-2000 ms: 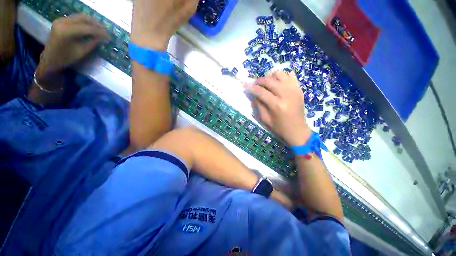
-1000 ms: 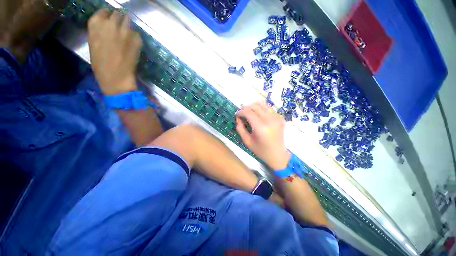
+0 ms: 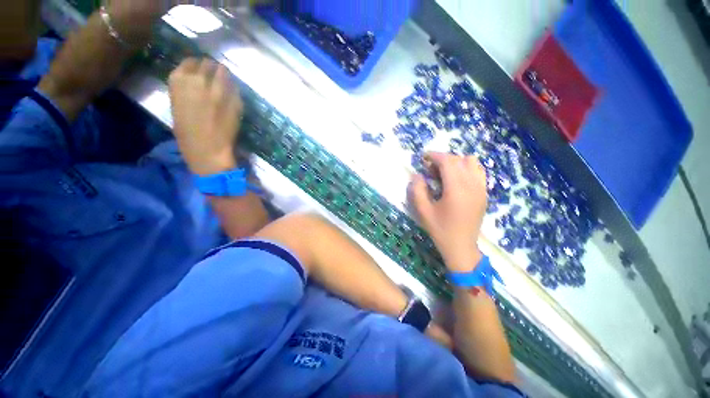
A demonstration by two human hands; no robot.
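My right hand [image 3: 453,194], with a bright blue wrist strap, is over the near edge of a heap of small dark blue-violet parts [image 3: 537,202] on the white bench. Its thumb and fingers are curled around a dark gap; blur hides whether a part is in them. My left forearm, with a dark watch, lies across my front. The bit of my left hand [image 3: 440,334] past the watch is mostly hidden behind my right forearm. A green strip of circuit boards [image 3: 335,183] runs diagonally along the bench edge in a metal rail.
A neighbour's hand [image 3: 204,116] with a blue strap is over the strip at left, another person's arm beyond. A blue tray [image 3: 350,74] of dark parts is at the top. A red box [image 3: 576,101] stands on a large blue tray [image 3: 646,140] behind a metal divider [image 3: 506,97].
My right hand first drew back from the heap to the board strip, then returned to the heap's edge. The neighbour's strapped hand moved down-left from above the rail to the strip.
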